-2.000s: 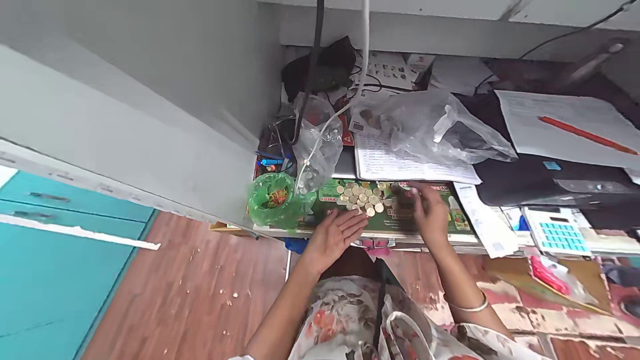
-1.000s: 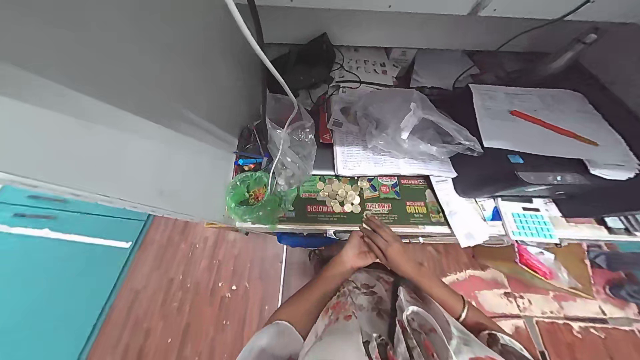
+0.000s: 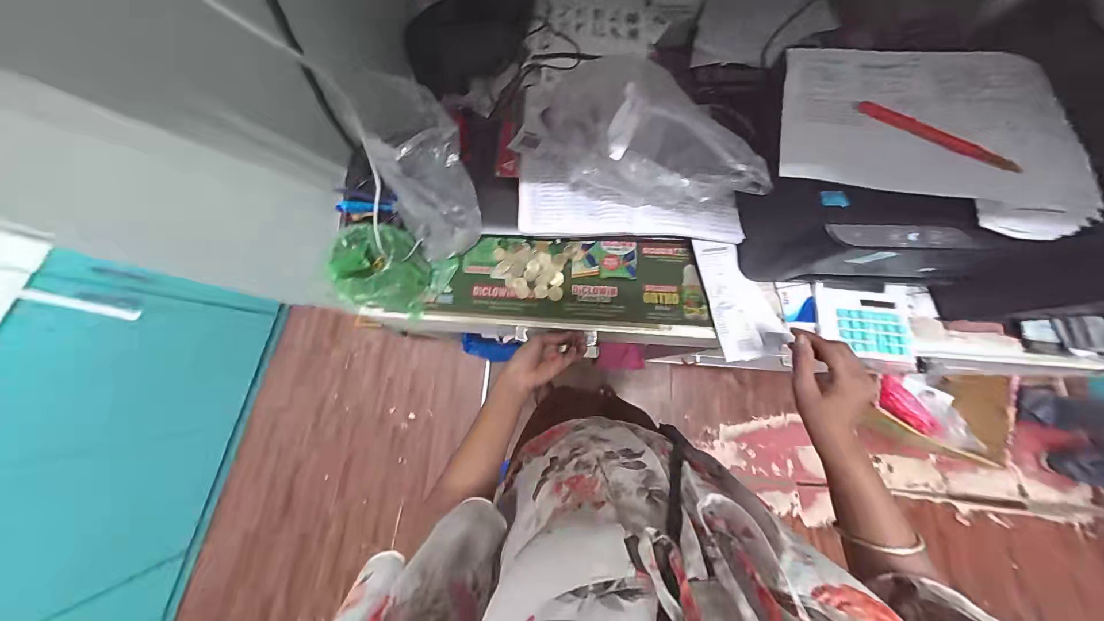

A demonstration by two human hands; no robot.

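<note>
My left hand (image 3: 552, 355) is at the desk's front edge with its fingers curled; whether it holds anything cannot be made out. My right hand (image 3: 824, 375) has thumb and fingers at the lower corner of a long printed paper slip (image 3: 736, 297) that hangs over the edge. A heap of coins (image 3: 535, 272) lies on the green printed mat (image 3: 483, 297) between the hands and the papers. Left of the coins sits a green plastic bag (image 3: 377, 269) with small things inside. A white calculator (image 3: 867, 328) with turquoise keys is just beyond my right hand.
Clear plastic bags (image 3: 642, 129) lie on a written sheet (image 3: 621, 210). At right, a red pen (image 3: 940, 136) rests on papers (image 3: 819, 112) over a black printer (image 3: 897, 233). A white cable (image 3: 375, 185) hangs at left. Turquoise drawers (image 3: 129, 414) stand at the lower left.
My hands were together in front of the desk edge a second ago and are now apart. The right has moved right to the paper slip. The coins remain on the mat.
</note>
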